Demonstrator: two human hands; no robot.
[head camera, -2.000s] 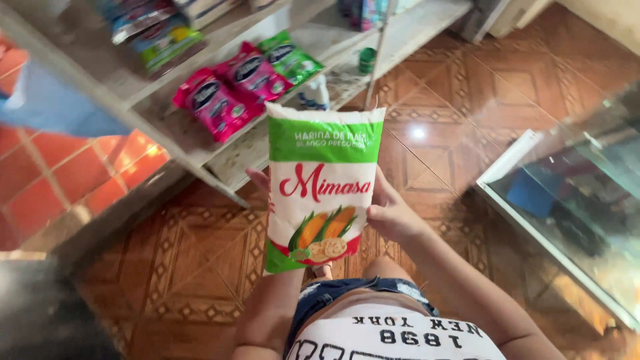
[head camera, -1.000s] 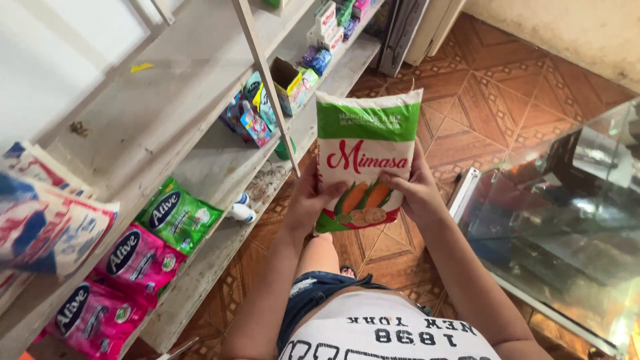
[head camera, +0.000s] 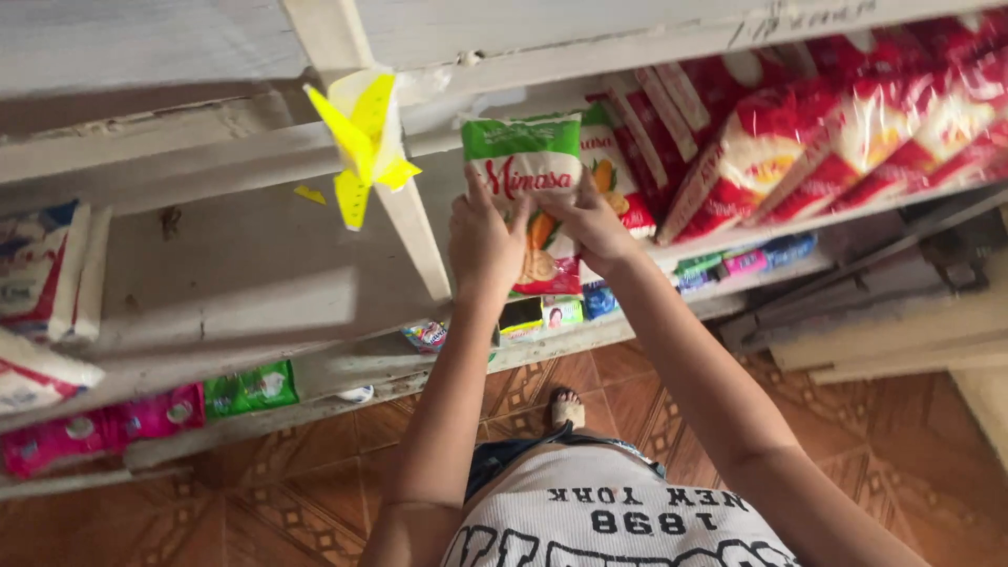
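Observation:
Both my hands hold a Mimasa corn flour bag (head camera: 524, 153), white with a green top and a red lower edge, upright at the wooden shelf (head camera: 260, 268). My left hand (head camera: 488, 240) grips its left side, and my right hand (head camera: 598, 224) its right side, fingers over the front. A second Mimasa bag (head camera: 610, 177) stands just to the right, partly behind the held one. Whether the held bag rests on the shelf cannot be told. Red and white plastic-wrapped packages (head camera: 740, 157) stand in a row farther right.
A white shelf post (head camera: 413, 228) with yellow paper (head camera: 366, 146) stands left of the bag. White packages (head camera: 39, 268) sit at far left. Pink packs (head camera: 157, 411), a green pack (head camera: 252, 390) and small boxes (head camera: 561, 313) are on the lower shelf.
The view has swung to the shelves. My hands have brought the Mimasa bag from over the floor to the shelf, beside another such bag. Both hands still hold it.

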